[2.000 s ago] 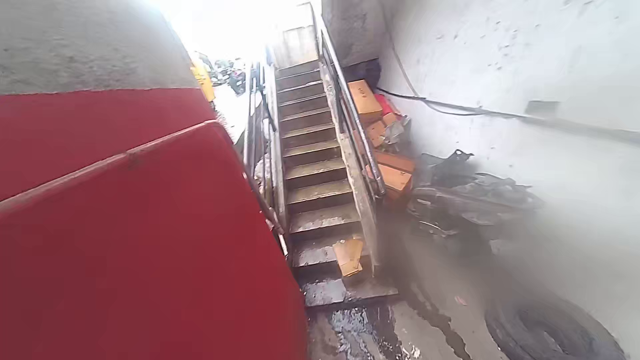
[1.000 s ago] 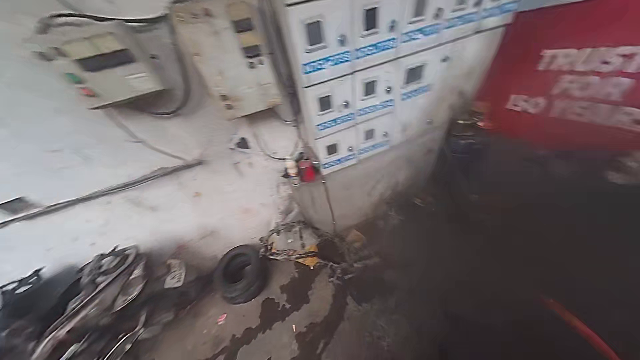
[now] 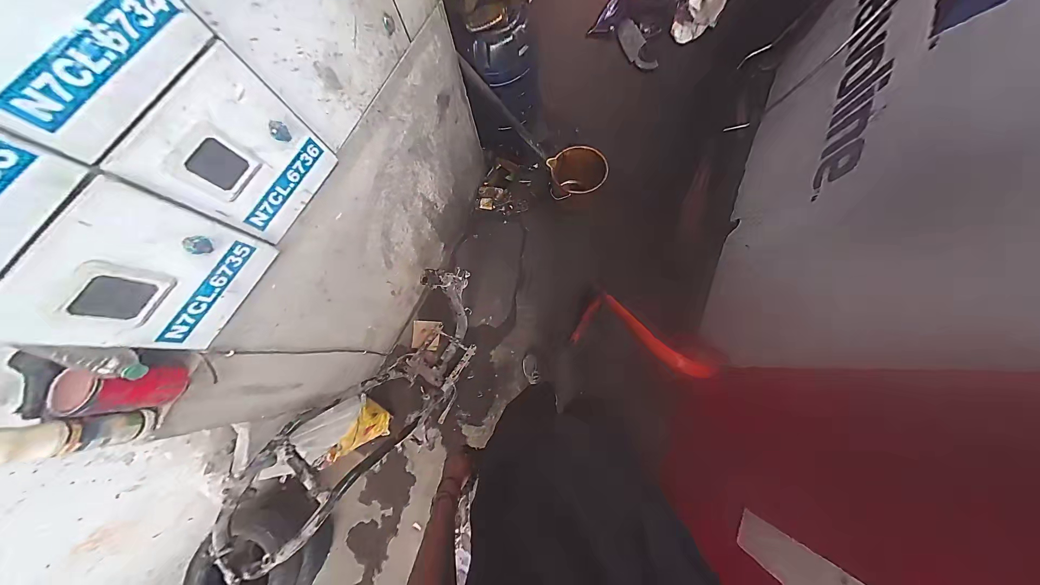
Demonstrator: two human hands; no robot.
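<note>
My left hand (image 3: 459,467) hangs low at the bottom centre, beside my dark-clothed legs (image 3: 569,496). It is dim and small, and its fingers cannot be made out. Left of it lies a dirty metal frame (image 3: 443,366), which looks like a vehicle frame, on the wet floor. A black tyre (image 3: 313,536) is at the lower left under part of that frame. Between frame and wall is a yellow plastic packet (image 3: 364,426). No part of my right hand shows.
White meter boxes (image 3: 175,175) line the left wall, above a ledge with a red can (image 3: 142,390) and a plastic bottle (image 3: 106,361). Ahead stand a bucket (image 3: 579,171) and a blue drum (image 3: 504,53). A blurred orange-red bar (image 3: 650,337) adjoins the large red-and-grey panel (image 3: 861,317) at right.
The view has swung from a staircase, past the wall of meter boxes, to a steep look down at the floor beside them. My left hand and legs have come into view.
</note>
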